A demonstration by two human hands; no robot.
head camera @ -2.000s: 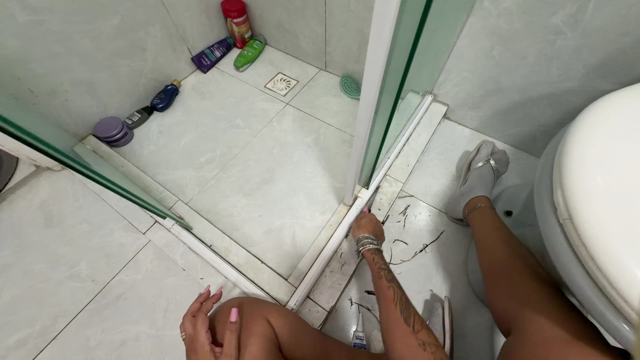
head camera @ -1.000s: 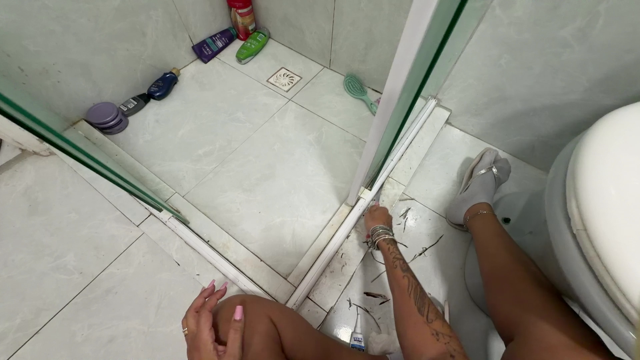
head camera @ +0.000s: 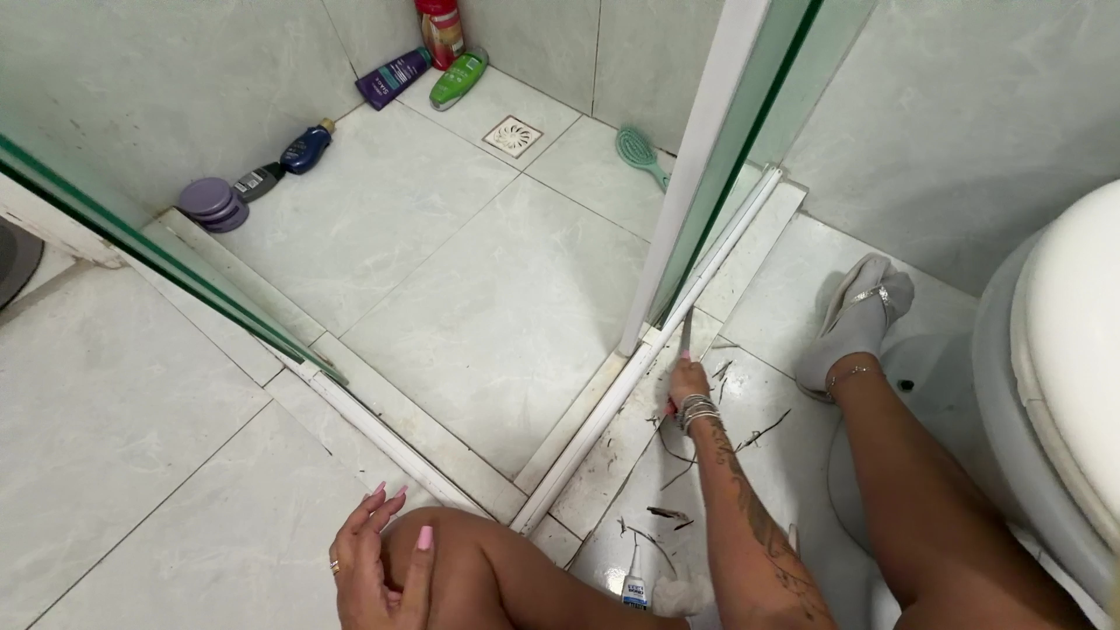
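Observation:
My right hand [head camera: 689, 385] is closed around the red handle of a knife [head camera: 686, 335]; its narrow metal blade points away, against the outer side of the white shower track [head camera: 604, 411]. Above the hand stands the glass shower panel [head camera: 744, 131] with its white edge profile. Dark strips of old sealant [head camera: 669, 514] lie scattered on the tiles around my right forearm. My left hand [head camera: 381, 560] rests over my bent knee, fingers apart, holding nothing. A small white tube [head camera: 634, 588] with a thin nozzle lies on the floor between my knee and right forearm.
The toilet [head camera: 1050, 350] stands at the right, near my sock-covered foot in a sandal [head camera: 862, 315]. Inside the shower are a floor drain [head camera: 513, 136], a green hairbrush [head camera: 641, 156], a green bottle [head camera: 458, 79], a purple tube [head camera: 394, 79] and purple jars [head camera: 214, 205]. Another glass panel [head camera: 175, 271] stands left.
My right hand has shifted slightly away from the track, and the blade now shows beyond its fingers. My left hand stays at the knee.

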